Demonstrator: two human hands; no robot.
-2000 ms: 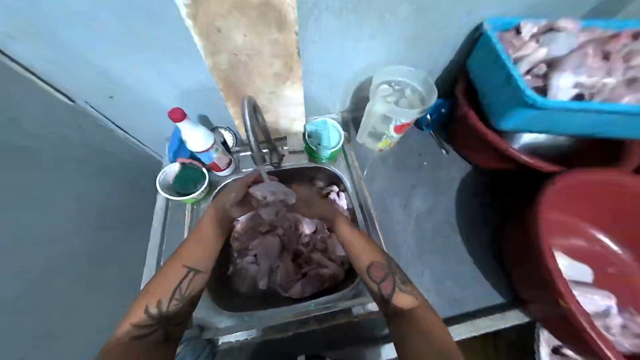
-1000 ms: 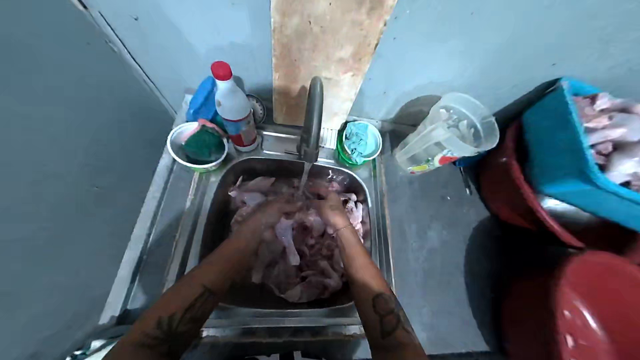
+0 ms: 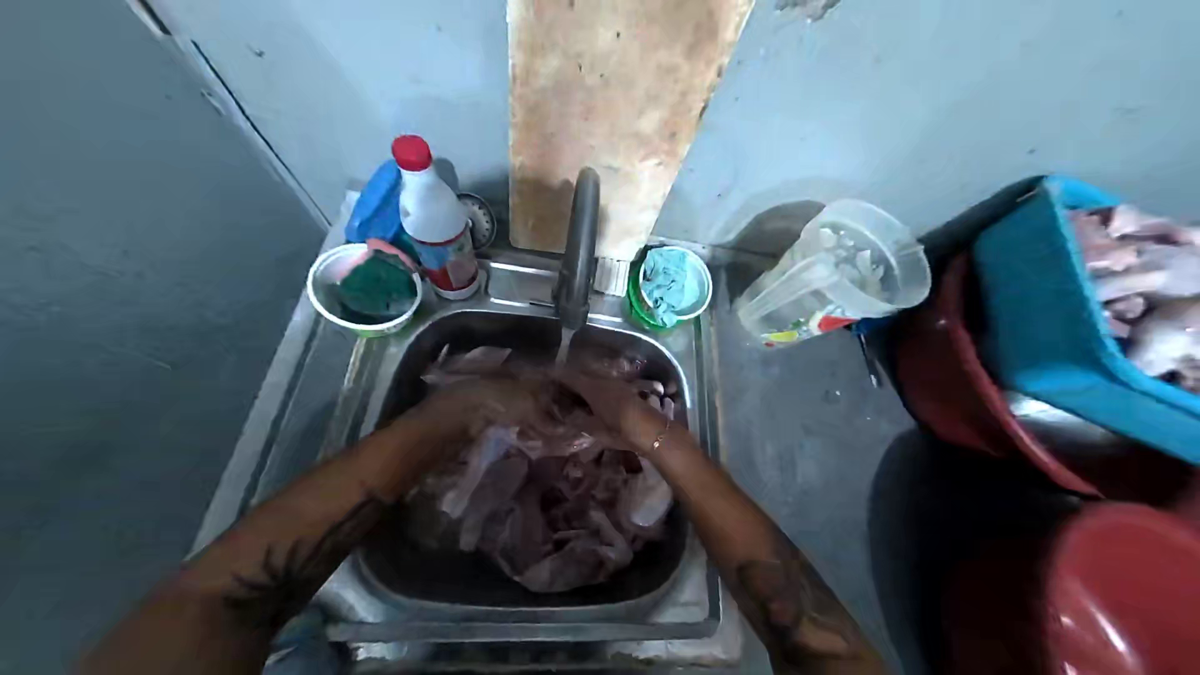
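Observation:
Raw chicken pieces (image 3: 553, 511) fill much of the metal sink basin (image 3: 487, 600). Water runs from the dark faucet (image 3: 579, 244) down between my hands. My left hand (image 3: 502, 403) is among the pieces on the left, blurred, its fingers hard to make out. Close to it on the right, my right hand (image 3: 600, 398) touches the pieces under the stream. Whether either hand grips a piece cannot be made out.
Behind the sink stand a tub with a green scouring pad (image 3: 375, 286), a red-capped bottle (image 3: 436, 220) and a small tub with a light-blue cloth (image 3: 670, 286). Right are a plastic pitcher (image 3: 834, 272), a blue crate of chicken (image 3: 1041, 281) and red basins (image 3: 1125, 591).
Two seconds ago my hands held a chicken piece up at the faucet; now both are down among the pieces in the basin. The view has shifted.

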